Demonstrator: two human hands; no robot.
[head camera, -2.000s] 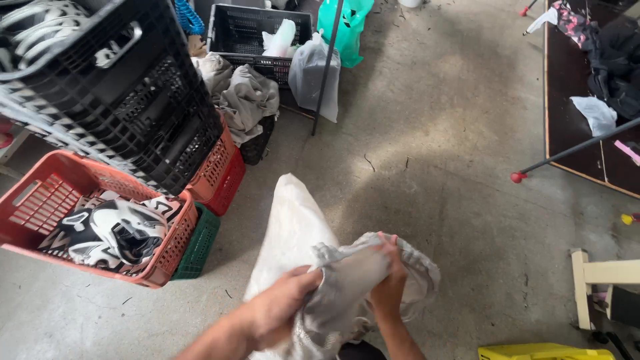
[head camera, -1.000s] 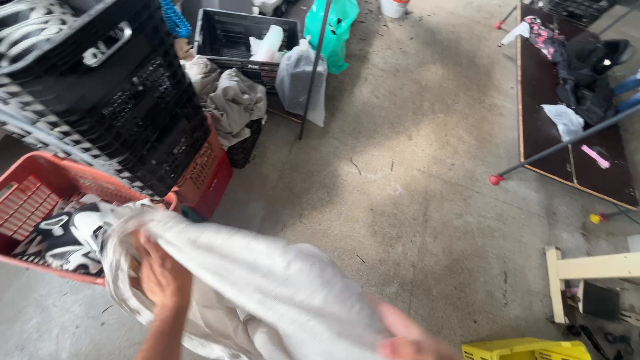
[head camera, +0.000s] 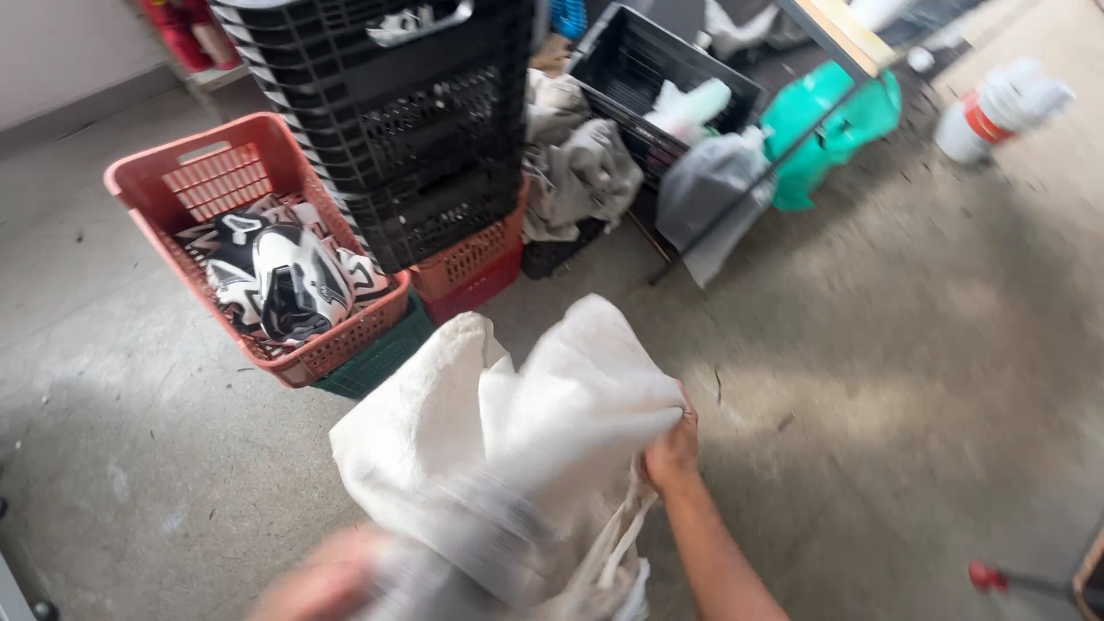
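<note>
A large off-white cloth bag or sheet (head camera: 552, 388) hangs in loose folds in front of me, with thin straps or strips of cloth at its lower right. My right hand (head camera: 673, 444) grips its right edge, fingers partly behind the fabric. At the lower left, my left hand (head camera: 336, 565) is motion-blurred against a greyish part of the cloth; how its fingers lie cannot be made out. The cloth's lower part blurs and runs out of view at the bottom.
Black plastic crates (head camera: 423, 129) are stacked at upper left, beside a red crate (head camera: 297, 375) holding a white-and-black helmet (head camera: 302, 280). A green crate (head camera: 379, 354) stands beneath. Farther back are crumpled grey cloths (head camera: 582, 181), a black crate (head camera: 655, 52), a green plastic bag (head camera: 828, 129) and a white bucket (head camera: 966, 129).
The cloth, stretched sideways between my hands a second ago, now hangs more upright with two raised humps. The view has swung left.
</note>
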